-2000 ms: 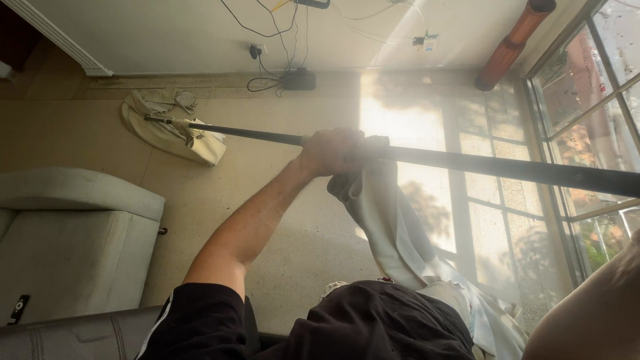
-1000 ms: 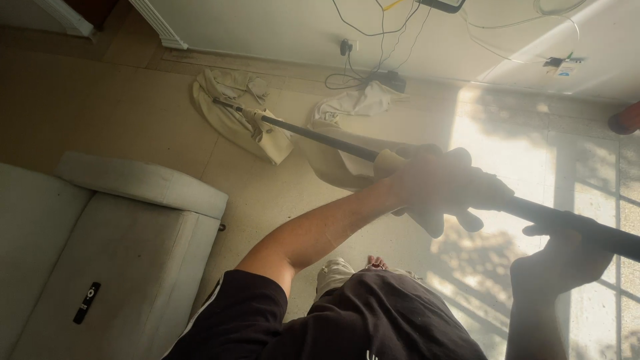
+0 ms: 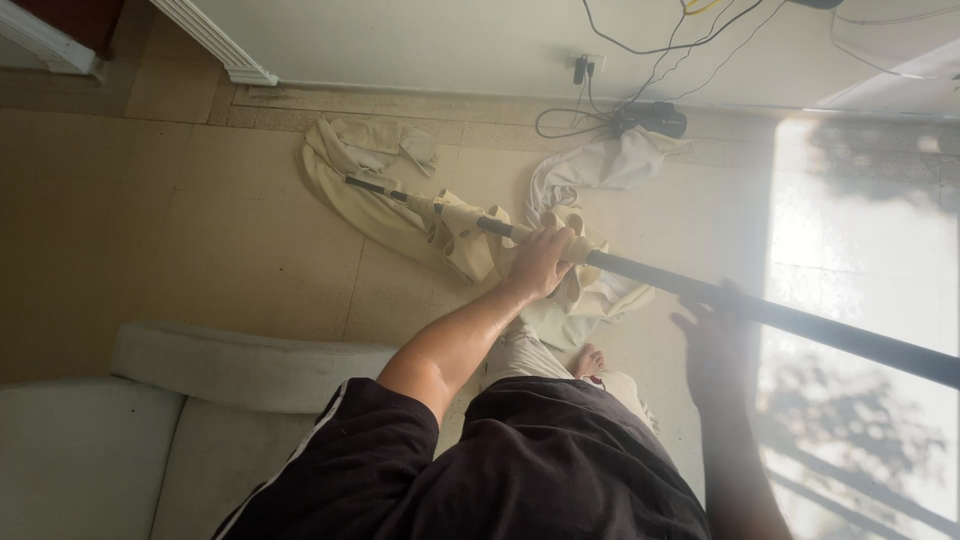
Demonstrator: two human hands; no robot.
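Note:
A dark curtain rod (image 3: pixel 660 277) crosses the view on a slant, from its far tip at the upper left to the right edge. My left hand (image 3: pixel 541 262) is closed around the rod and the gathered top of a pale curtain (image 3: pixel 581 289), whose rings or loops are threaded on it. Farther along, a second, cream curtain (image 3: pixel 322 169) is bunched near the tip, with its cloth trailing on the floor. My right hand (image 3: pixel 712 322), blurred and hazy, is at the rod on the right; whether it grips the rod cannot be told.
A light grey sofa (image 3: pixel 240 367) stands at the lower left. Along the wall, cables run from a socket (image 3: pixel 592 61) to a black device (image 3: pixel 649 120) on the floor, close to the pale curtain's cloth. Sunlight falls on the floor at the right.
My left hand has moved the pale curtain along the rod toward the cream one; its cloth, earlier hanging near my body, now lies mostly ahead on the floor. The view has shifted left.

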